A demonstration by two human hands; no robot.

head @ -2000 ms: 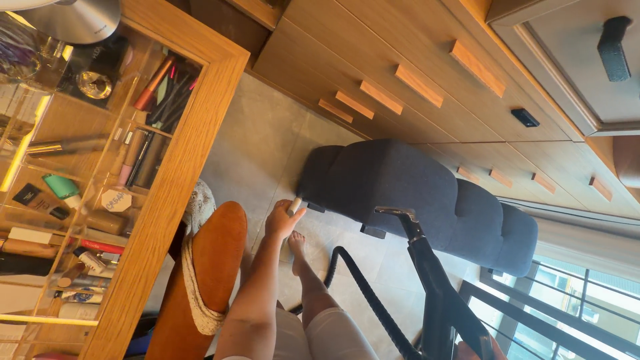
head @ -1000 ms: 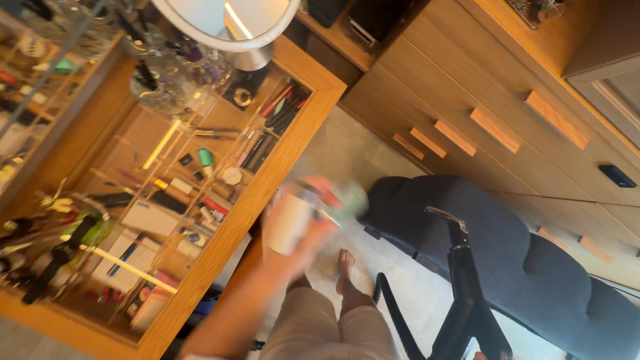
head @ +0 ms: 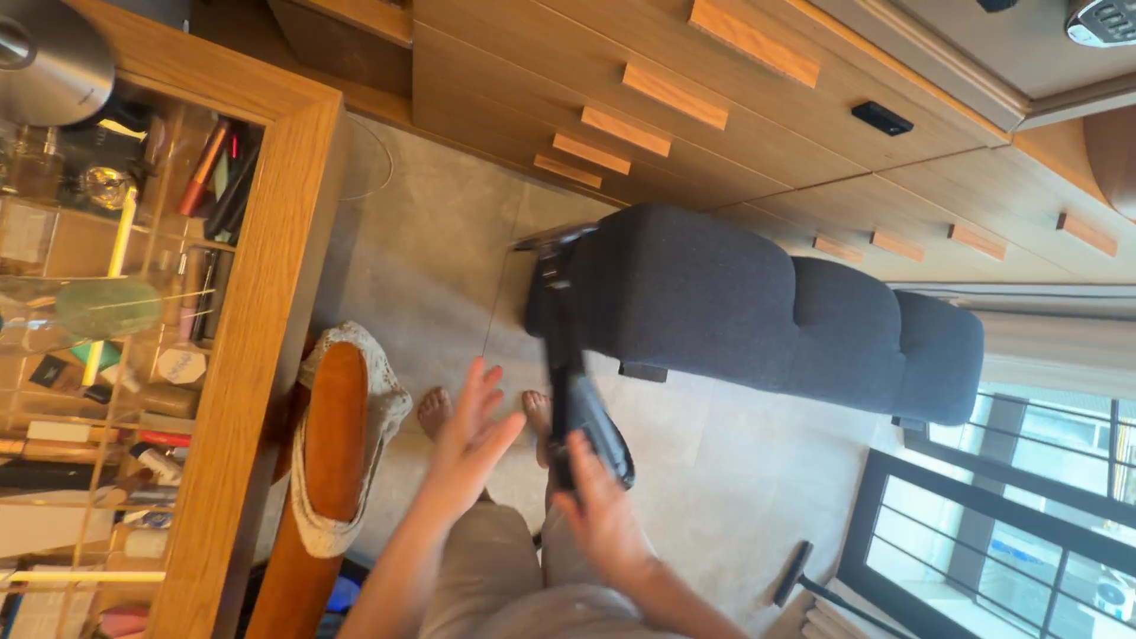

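My left hand (head: 469, 439) is raised over the floor with its fingers apart and nothing in it, close to the black handle. My right hand (head: 603, 506) is on the lower part of a black vacuum cleaner handle (head: 590, 417), its fingers along the side. The tube runs up from there to a blurred dark head (head: 557, 238) beside the end of a dark blue upholstered bench (head: 701, 297). My bare feet (head: 435, 410) show on the grey tile floor below.
A wooden display table (head: 266, 293) with cosmetics under glass lies left, beside an orange-brown chair (head: 339, 430) draped with a knitted cloth. Wooden drawers (head: 754, 89) run behind the bench. A black floor squeegee or broom (head: 792, 572) and a dark-framed window (head: 874, 497) are lower right.
The whitish object held by my left hand a second ago is no longer in it. The black handle has moved left, between my hands. The view has swung right from the table.
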